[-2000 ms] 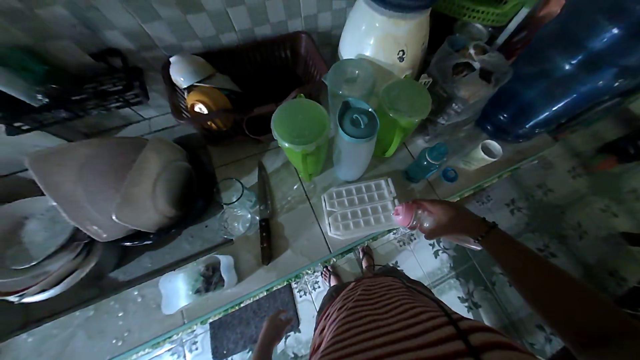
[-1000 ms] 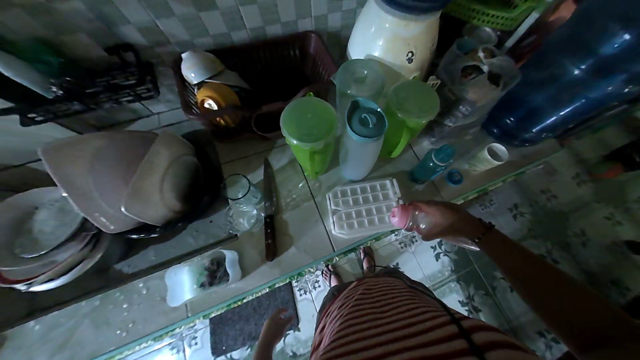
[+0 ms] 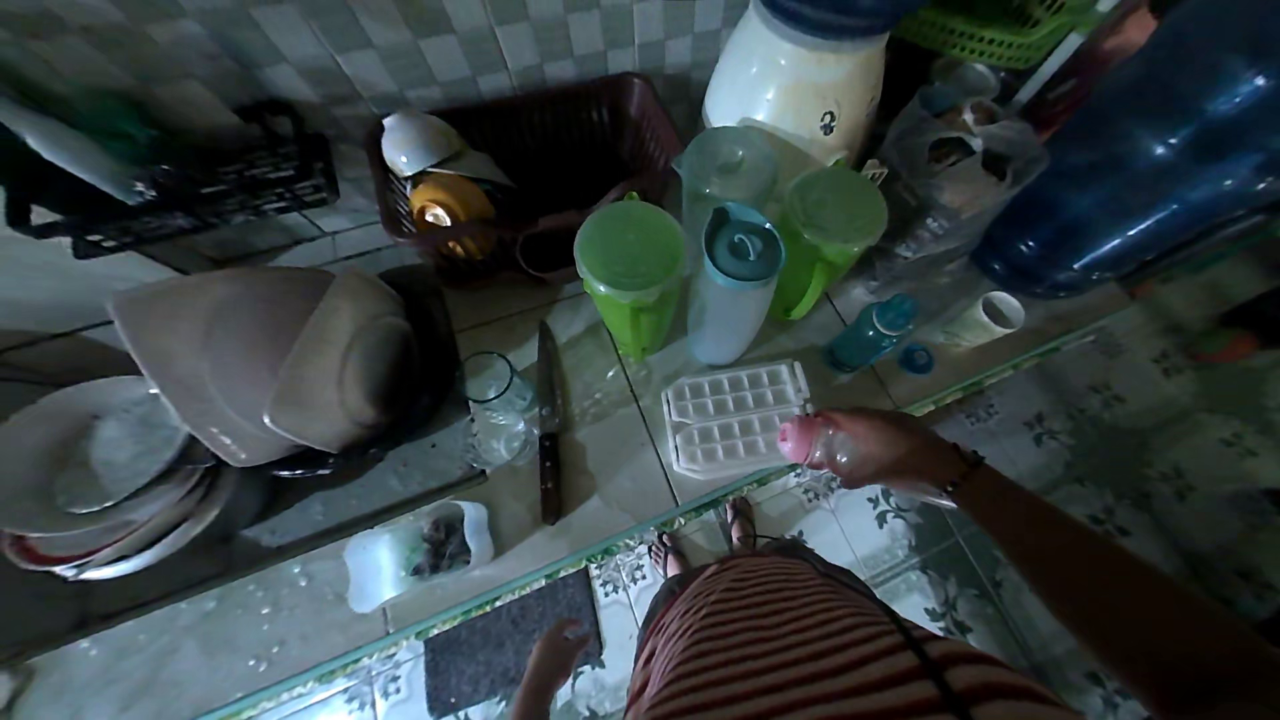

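Observation:
My right hand (image 3: 885, 452) is closed around a clear bottle with a pink top (image 3: 797, 440), tilted so that the top lies over the right edge of a white ice cube tray (image 3: 735, 420). The tray rests near the counter's front edge, in two sections of small compartments. Whether anything pours from the bottle cannot be told. Low in the view, my left hand (image 3: 560, 645) hangs in front of the counter with nothing in it. Behind the tray stand a pitcher with a blue lid (image 3: 738, 280) and two green pitchers (image 3: 630, 270).
A knife (image 3: 549, 430) lies left of the tray beside a glass jar (image 3: 497, 400). A white plastic container (image 3: 420, 555), stacked plates (image 3: 110, 480) and large basins (image 3: 270, 360) are further left. Right are a blue bottle (image 3: 870, 335), a cup (image 3: 985, 320) and a big blue water jug (image 3: 1140, 150).

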